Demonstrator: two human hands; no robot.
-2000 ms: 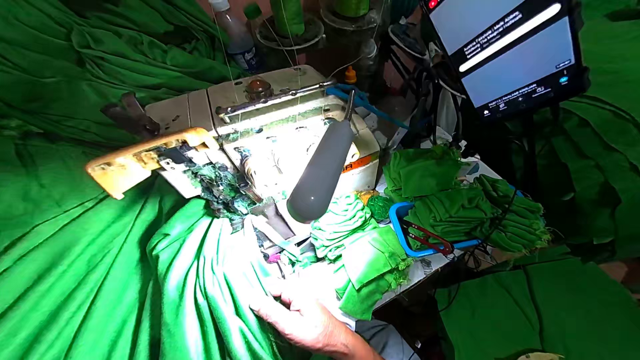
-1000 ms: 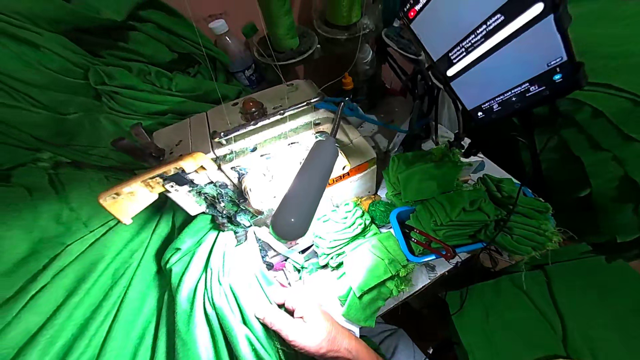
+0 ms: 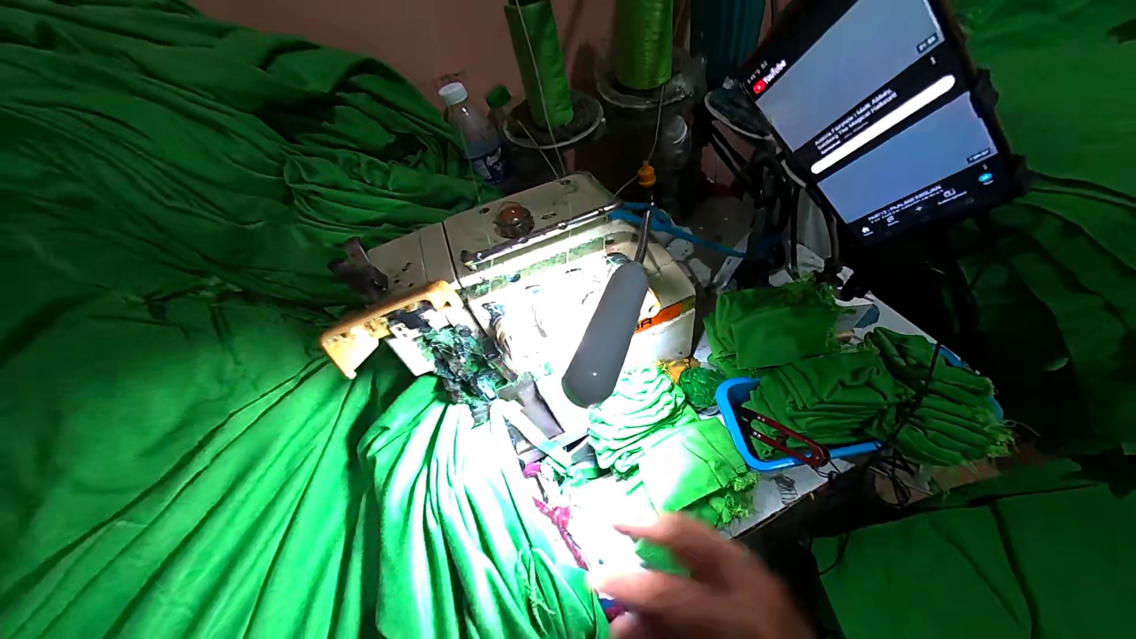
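My right hand [image 3: 701, 581], blurred, is at the bottom centre with its fingers apart, over the brightly lit work surface. Beside it on the left, gathered green fabric [image 3: 444, 524] hangs in folds from the sewing machine [image 3: 568, 266]. Just above the hand lies a small stack of folded green cloth pieces [image 3: 692, 466]. Dark green lint clings around the machine's opened yellowed cover [image 3: 390, 328]. A grey lamp [image 3: 608, 337] lights the machine from in front. My left hand is out of view.
A blue plastic basket [image 3: 732, 426] holds green cloth pieces and red-handled thread snips [image 3: 785, 441]. Green thread cones [image 3: 541, 67] and a plastic bottle [image 3: 470, 133] stand behind the machine. A lit tablet screen [image 3: 887, 115] is at the upper right, cables below it. Green cloth [image 3: 160, 355] heaps up at the left.
My right hand has left the edge of the gathered green fabric, where it rested in both earlier frames, and has moved to the right.
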